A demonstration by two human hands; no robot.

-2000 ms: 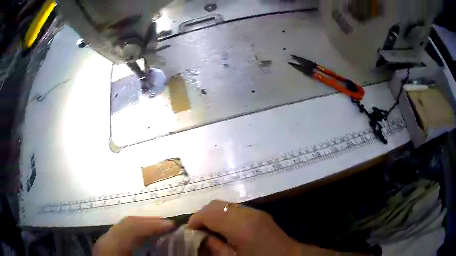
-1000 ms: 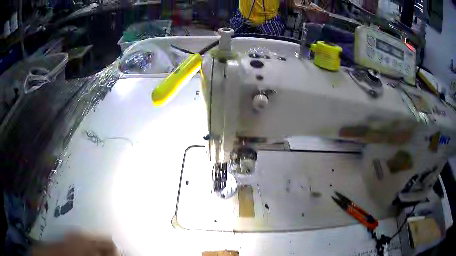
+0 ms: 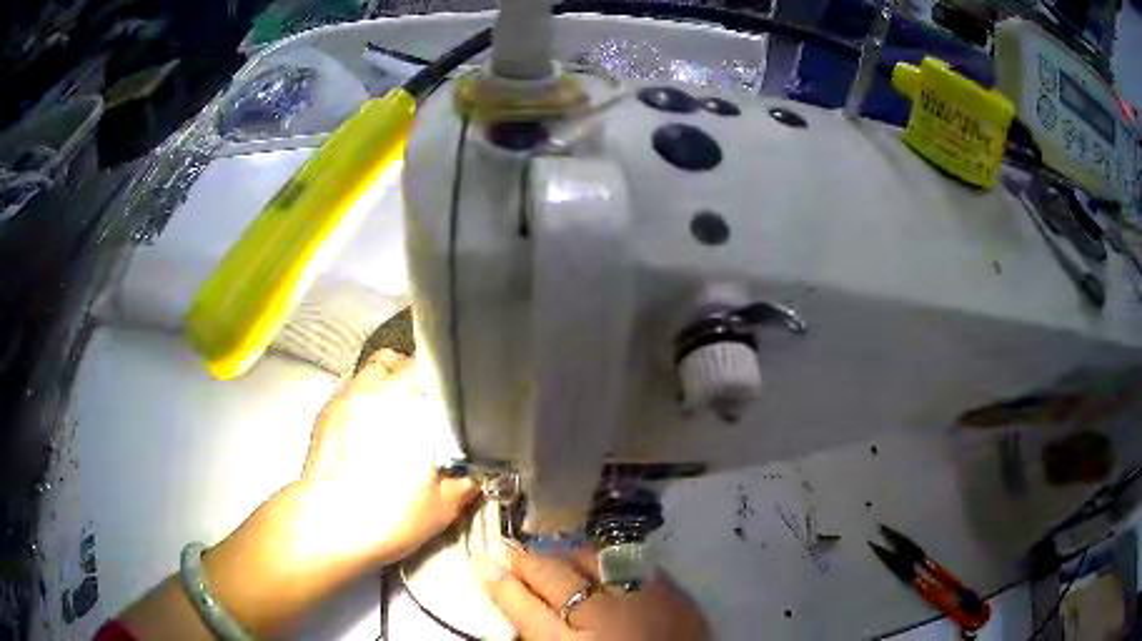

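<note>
A pale striped cloth piece [image 3: 319, 328] lies left of the machine head, partly behind the lamp, with a dark patch of cloth [image 3: 391, 336] beside it. My left hand [image 3: 370, 470], with a bracelet at the wrist, holds the cloth left of the needle; strong glare washes out its fingers. My right hand [image 3: 601, 607], wearing a ring, is at the bottom, fingertips close to the presser foot [image 3: 504, 507]. The machine head partly covers it, and its grip is unclear. Pale material shows in the glare between the hands. The needle tip is hidden.
A yellow lamp [image 3: 301, 238] crosses left of the white machine head [image 3: 576, 276]. Orange snips [image 3: 933, 582] lie right of my right hand. A yellow box-like item [image 3: 954, 125] sits on the machine arm, with a control panel [image 3: 1077, 107] behind. Dark curved lines show below my left hand.
My hands have moved from the table's front edge up to the needle area. The striped cloth now lies left of the head. The view has come closer to the machine head.
</note>
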